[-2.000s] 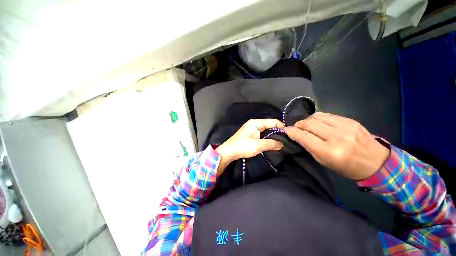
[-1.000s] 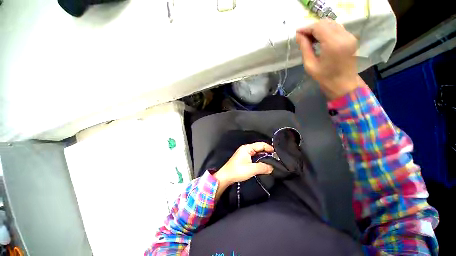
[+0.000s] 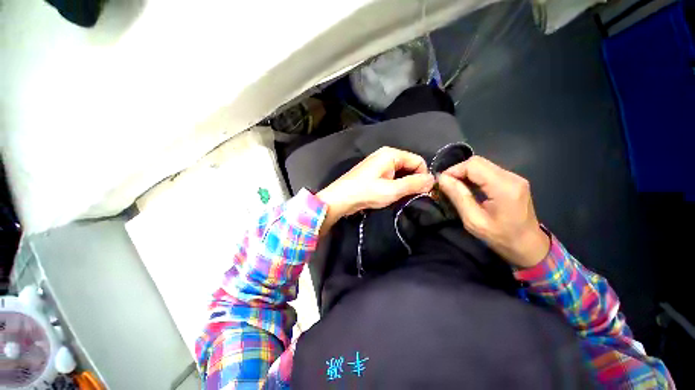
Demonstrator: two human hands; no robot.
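A soft black fabric article (image 3: 381,244) with thin black-and-white speckled edges lies on my aproned lap. One speckled edge forms a loop at its upper right. My left hand (image 3: 381,181) pinches the article at the base of this loop, thumb and index finger together. My right hand (image 3: 491,202) is just to the right, its thumb and fingertips closed at the same spot. A tiny orange-brown spot shows between the fingertips; I cannot tell what it is or whether the right fingers hold the fabric or a small piece.
A white cloth-covered table (image 3: 190,84) spans the top left. A white board (image 3: 206,236) with a green mark stands left of my lap. A pink-and-white fan (image 3: 27,343) is at lower left. A whitish bundle (image 3: 385,76) lies beyond my knees, and blue material (image 3: 655,99) at right.
My right hand has come back from above the table to the article beside my left hand. The view has shifted, so the table's green-and-metal item is out of the picture.
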